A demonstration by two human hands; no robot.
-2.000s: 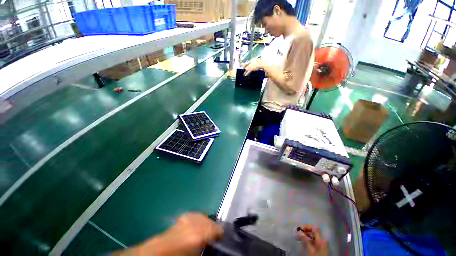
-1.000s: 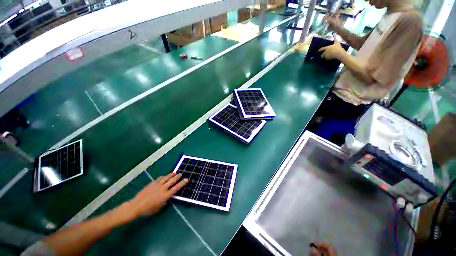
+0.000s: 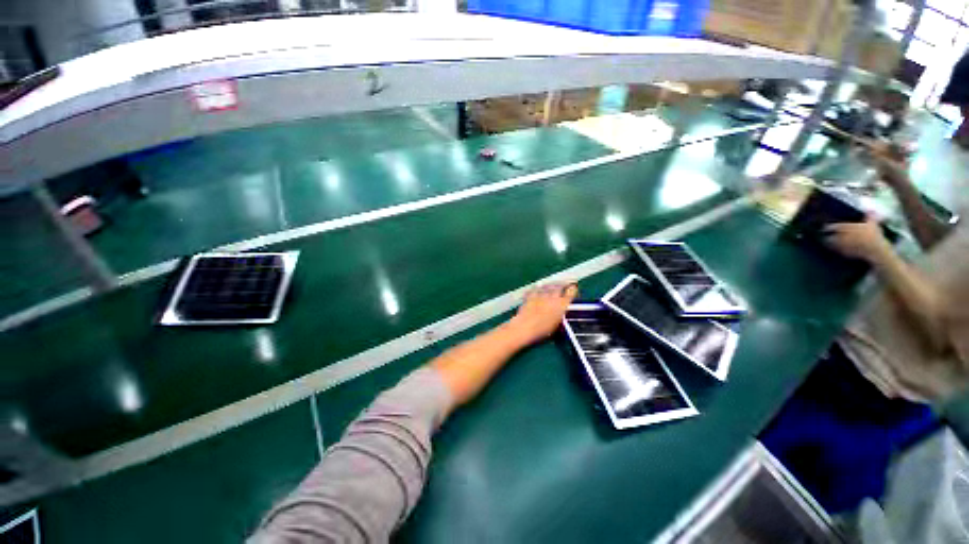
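Note:
My left hand (image 3: 547, 310) reaches across the green bench, its fingers at the upper left corner of a small solar panel (image 3: 627, 370) that lies face up. The grip is partly hidden; the hand seems to rest on or hold the panel's edge. A second panel (image 3: 680, 327) lies tilted right beside it, and a third (image 3: 685, 278) lies behind, overlapping the second. My right hand is out of the picture.
Another panel (image 3: 232, 288) lies on the conveyor belt (image 3: 446, 266) at the left. A panel corner shows bottom left. The light box (image 3: 760, 499) is cut off bottom right. A coworker (image 3: 914, 287) holds a dark panel at the right. A white shelf (image 3: 319, 80) spans the top.
The view has swung left. My left hand has moved the near panel along the bench to the other two. My right hand has left the picture. The belt panel now lies farther from the left edge.

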